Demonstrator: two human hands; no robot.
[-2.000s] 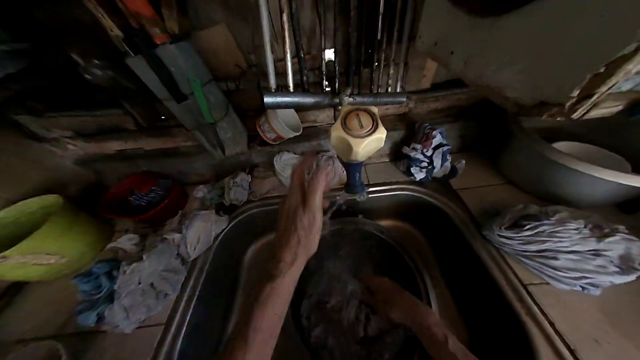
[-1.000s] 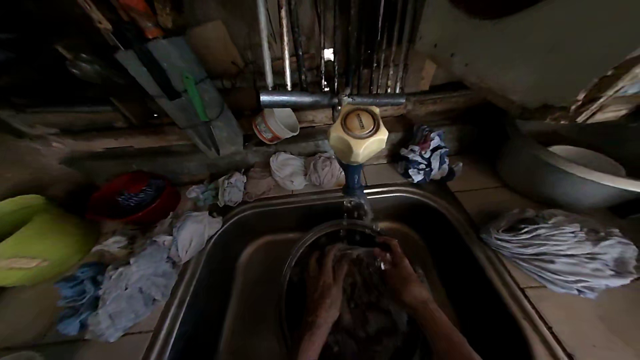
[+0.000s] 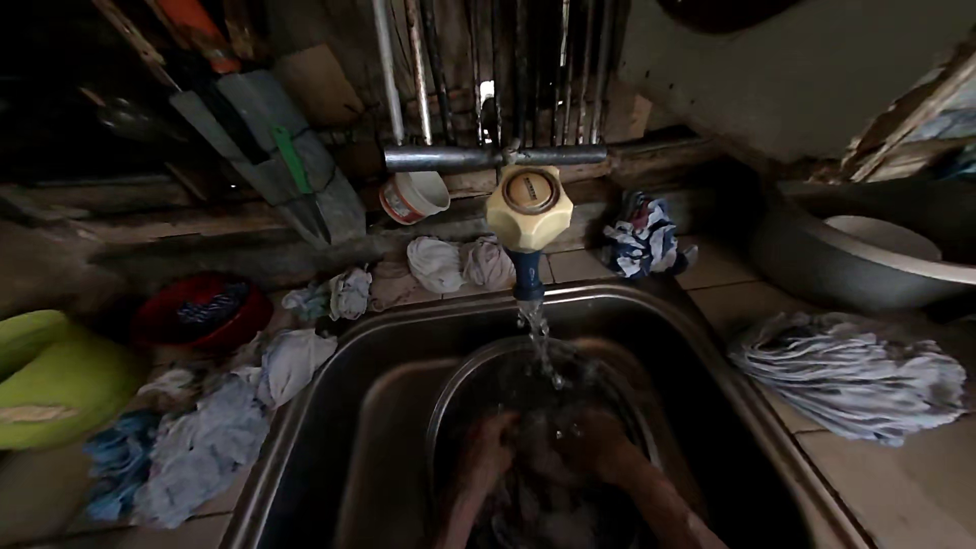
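A round metal basin [image 3: 451, 381] stands in the stainless steel sink [image 3: 305, 427], with dark wet cloth [image 3: 557, 511] and water in it. My left hand [image 3: 492, 446] is inside the basin at the cloth, its fingers blurred. To its right, my right hand [image 3: 598, 446] is also down in the basin, dim and partly hidden by splashing. Whether either hand grips the cloth cannot be told. Water runs from the blue spout [image 3: 528, 276] below a cream tap knob [image 3: 529, 206] and falls between and beyond the hands.
Wrung cloths [image 3: 435, 263] line the sink's back edge; more cloths [image 3: 210, 435] lie left, near a red bowl [image 3: 206, 309] and a lime-green container [image 3: 69, 381]. A twisted striped cloth [image 3: 846, 374] and a large grey basin [image 3: 862, 263] are at right. A knife [image 3: 293, 164] hangs behind.
My left hand was at the cloths behind the sink two seconds ago; a second later it was down in the basin beside my right hand. Both are still there.
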